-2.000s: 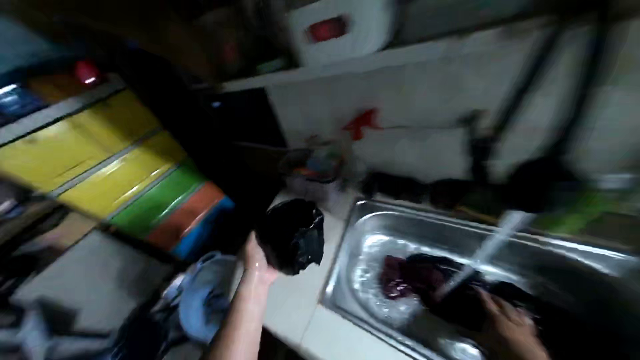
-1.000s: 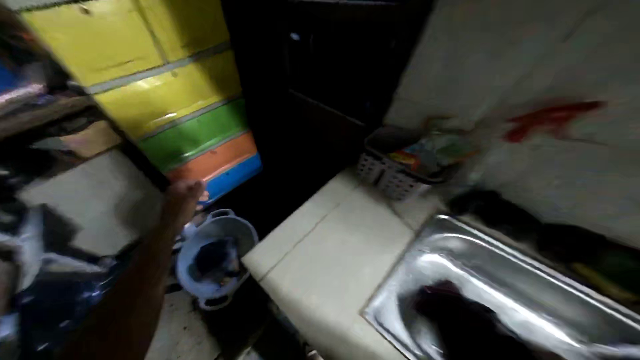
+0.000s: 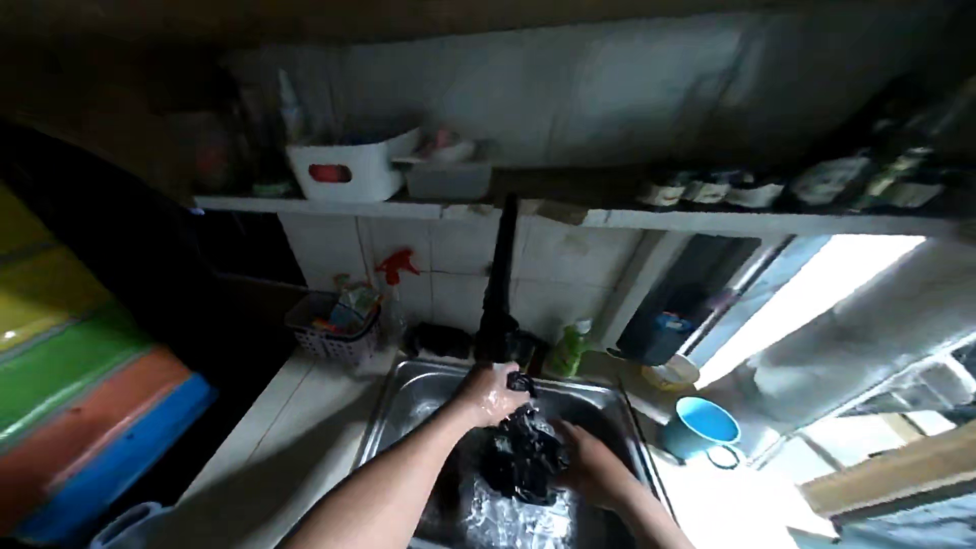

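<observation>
Wet black cloth (image 3: 526,457) hangs bunched over a stainless steel sink (image 3: 415,374). My left hand (image 3: 492,393) is closed on its upper end, near the dark faucet (image 3: 499,320). On the cloth's right side lies my right hand (image 3: 591,461), touching it; its fingers are partly hidden and blurred, so its grip cannot be told. Below the cloth the water in the sink is stirred and bright.
Left of the sink, a plastic basket (image 3: 335,328) stands on the tiled counter (image 3: 282,427) beside a red-topped spray bottle (image 3: 396,282). A green bottle (image 3: 570,349) is behind the sink, a blue mug (image 3: 698,428) to its right. A shelf (image 3: 686,221) holding containers runs above.
The view has swung from the counter's left side back to the sink. My left hand, near the colored drawers one second ago, is now over the sink holding black cloth.
</observation>
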